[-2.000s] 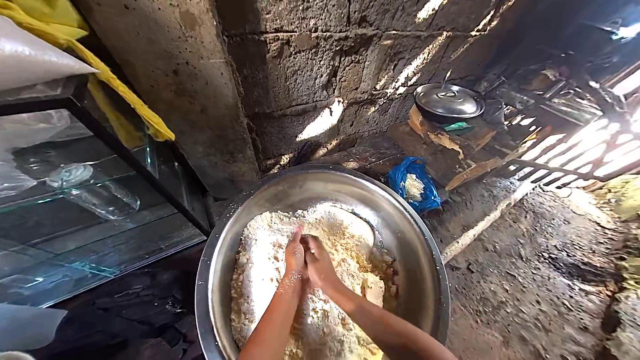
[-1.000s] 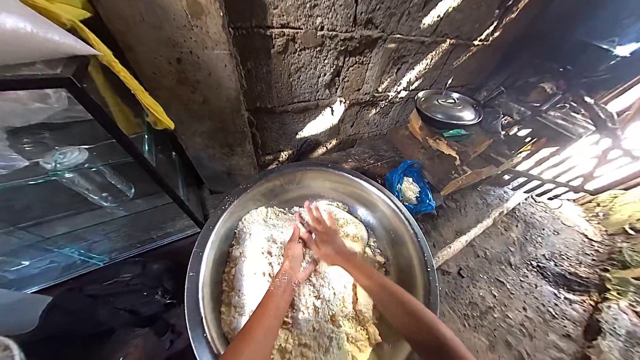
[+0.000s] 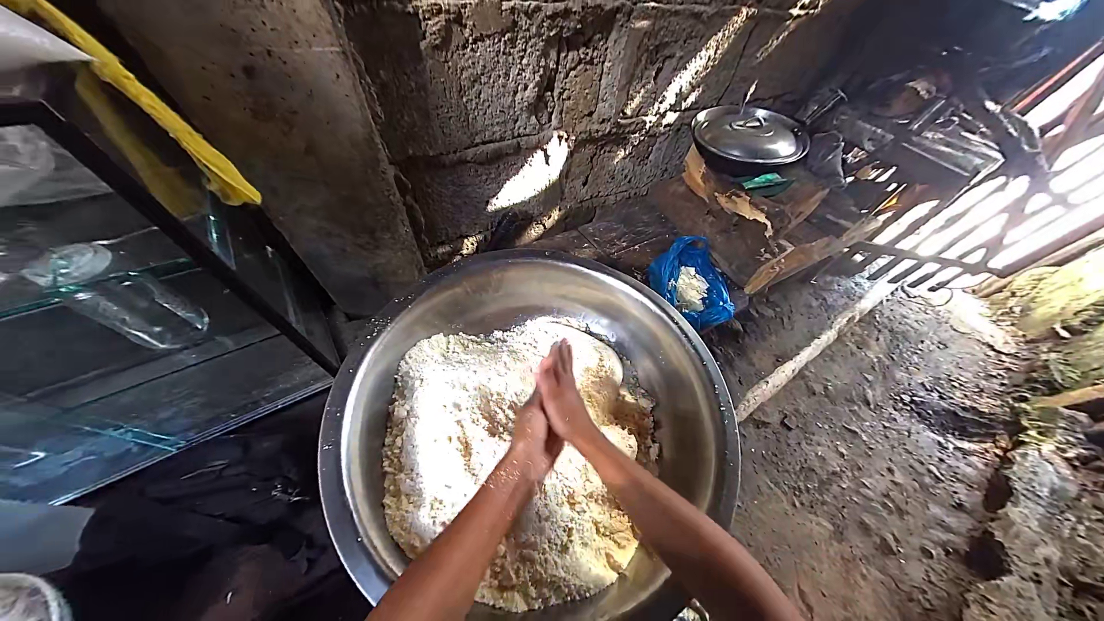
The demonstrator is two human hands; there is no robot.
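Note:
My left hand (image 3: 536, 429) and my right hand (image 3: 562, 392) are pressed palm to palm, fingers pointing up and away from me. They are above a heap of white and pale yellow crumbly flour mixture (image 3: 457, 423) in a large round stainless steel basin (image 3: 699, 379). Bits of the mixture cling to my left wrist. Whether anything lies between the palms is hidden. A smooth white rounded piece, partly dusted, shows at the far side of the heap, just beyond the fingertips.
A blue plastic bag (image 3: 694, 280) with white stuff stands beyond the basin's right rim. Behind it, a lidded metal pot (image 3: 749, 138) rests on boards by the block wall (image 3: 483, 112). A glass display case (image 3: 155, 345) is at left; a pole (image 3: 811, 358) lies on the dirt floor.
My hands were together two seconds ago, then a second ago lay crossed with the right fingers spread. Now the palms are flat against each other.

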